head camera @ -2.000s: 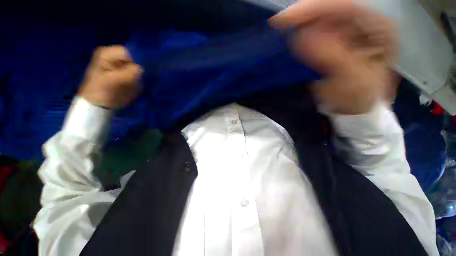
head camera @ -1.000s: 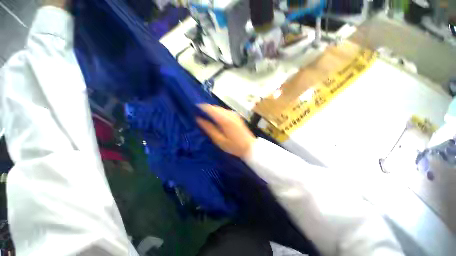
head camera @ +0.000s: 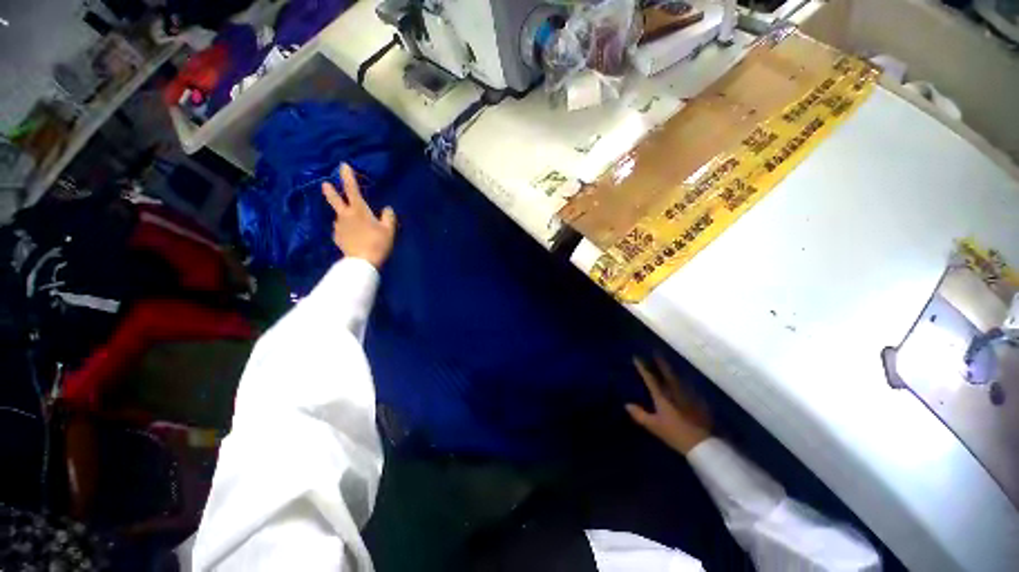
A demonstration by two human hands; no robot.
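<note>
Royal-blue cloth [head camera: 481, 369] hangs and lies in a large mass along the front edge of the white table, over the green floor area. Its far end is bunched in a light-coloured bin [head camera: 212, 132]. My left hand [head camera: 363, 229] lies on the bunched blue cloth, fingers spread. My right hand [head camera: 673, 416] is at the near end of the dark blue cloth beside the table edge, fingers apart and slightly blurred. Neither hand visibly pinches cloth.
The white table [head camera: 782, 279] carries brown cardboard [head camera: 682, 156] with yellow printed tape [head camera: 737, 190]. A sewing machine [head camera: 481, 39] stands at the top, a metal plate [head camera: 961, 346] at right. Dark and red garments [head camera: 156, 324] lie at left.
The view has shifted. My left hand has come down from the upper left, where it held the cloth raised, onto the heap. The cloth lies lower, and my right hand has moved towards the lower right.
</note>
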